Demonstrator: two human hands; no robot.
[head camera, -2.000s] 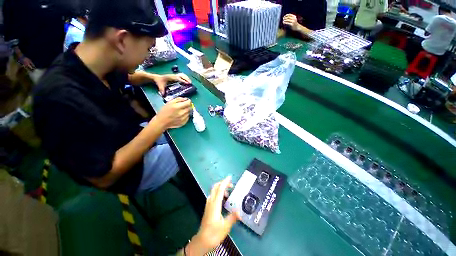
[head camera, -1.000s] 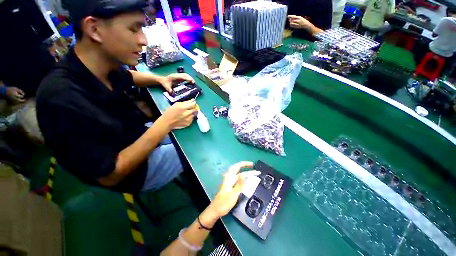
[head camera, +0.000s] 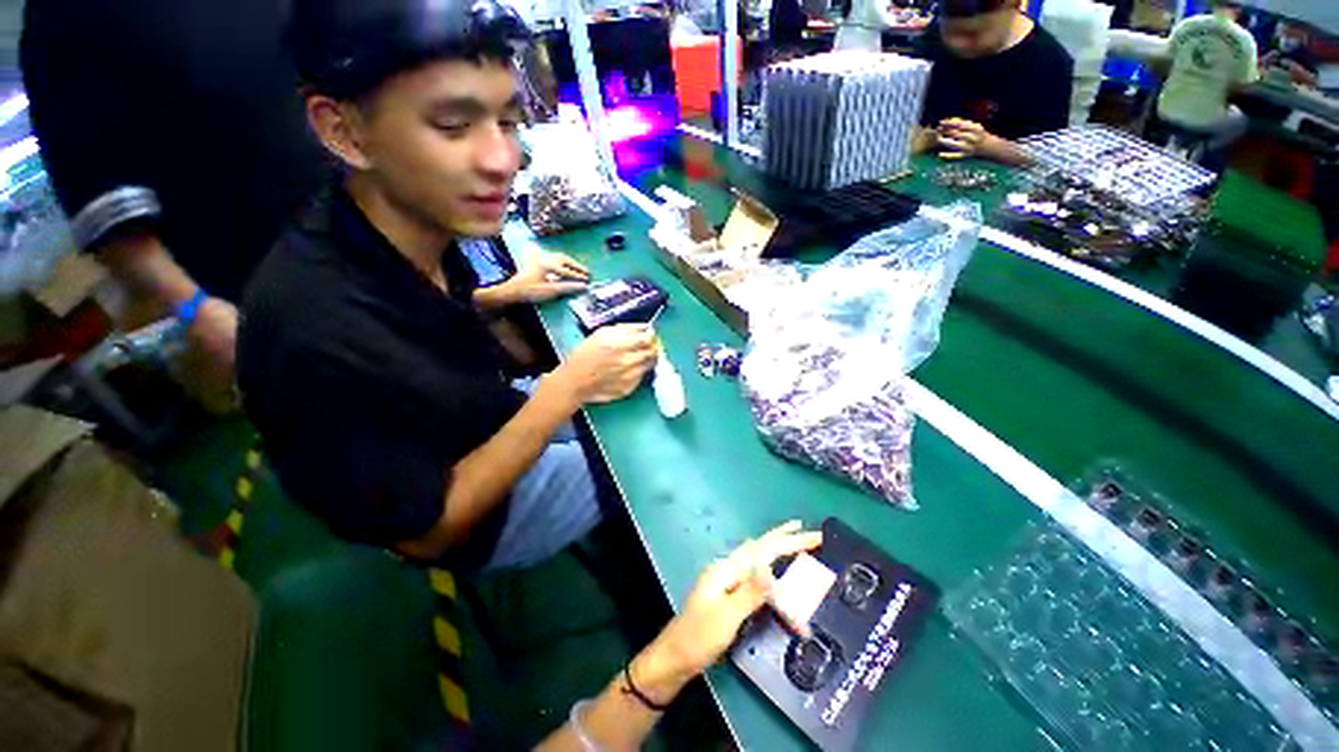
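My left hand (head camera: 749, 595) reaches in from the bottom, with bands on the wrist. Its thumb and fingers are apart over the left part of a flat black fixture (head camera: 881, 669). The fixture lies on the green bench and has two round recesses and pale lettering. A pale rectangular patch (head camera: 803, 591) shows between thumb and fingers; I cannot tell whether it is part of the fixture or a loose piece. The hand hides the fixture's left edge. My right hand is out of the picture.
A clear blister tray (head camera: 1087, 624) lies to the right. A bag of metal parts (head camera: 830, 397) stands beyond the fixture, beside an open carton (head camera: 720, 265). A seated neighbour (head camera: 397, 323) works at the left with a dark fixture (head camera: 617, 304) and a white bottle (head camera: 668, 388).
The view has turned left, so the bench things sit further right and lower. My left hand has moved from the fixture's edge to over its pale patch. The neighbour's head has lifted.
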